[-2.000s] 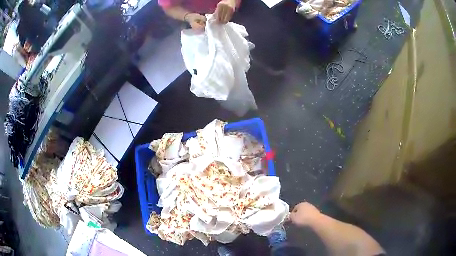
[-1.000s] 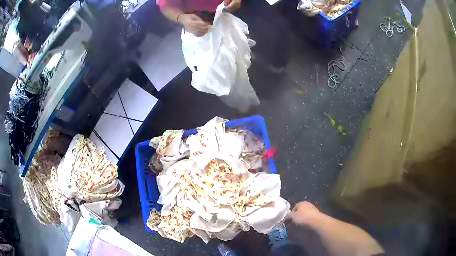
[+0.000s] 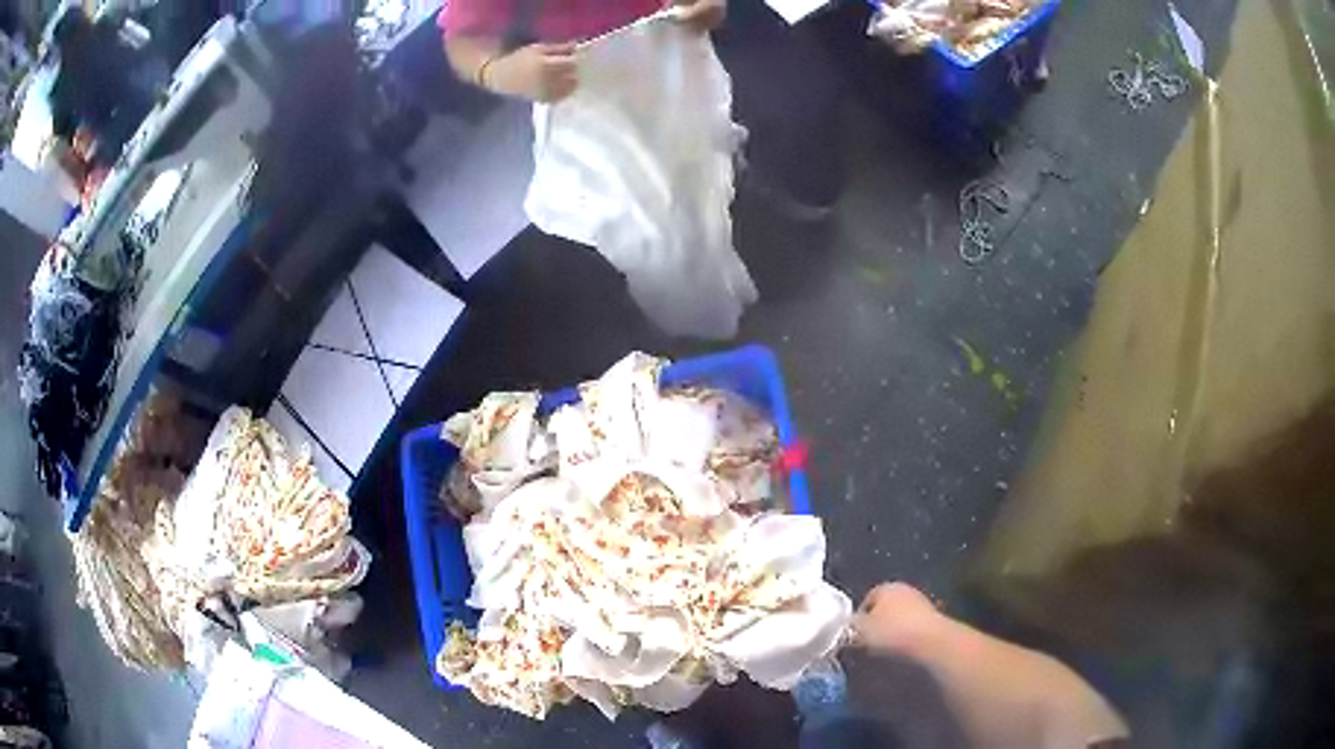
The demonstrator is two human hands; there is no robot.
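A blue plastic crate (image 3: pixel 425 563) stands on the floor in front of me, heaped with cream-white garment pieces with orange-red floral print (image 3: pixel 644 527). The cloth hangs over its near and right sides. My bare right hand (image 3: pixel 896 620) is at the heap's right front edge, fingers curled against the white cloth; whether they grip it is unclear. My left hand is not in view. A record pad with a pink-lilac page (image 3: pixel 315 724) is cut off at the bottom left edge, with a small green patch at its top.
A person in pink holds up a white cloth piece (image 3: pixel 644 176) beyond the crate. Tied floral bundles (image 3: pixel 256 520) lie left, beside the sewing bench (image 3: pixel 191 256). Another blue crate (image 3: pixel 988 88) stands at the back. Loose cords (image 3: pixel 981 220) lie on the floor. A large brown carton (image 3: pixel 1171 351) is at right.
The other person has spread the white cloth wider between both hands, and it hangs flatter. My right hand has stayed at the cloth's edge. The crate and heap look the same.
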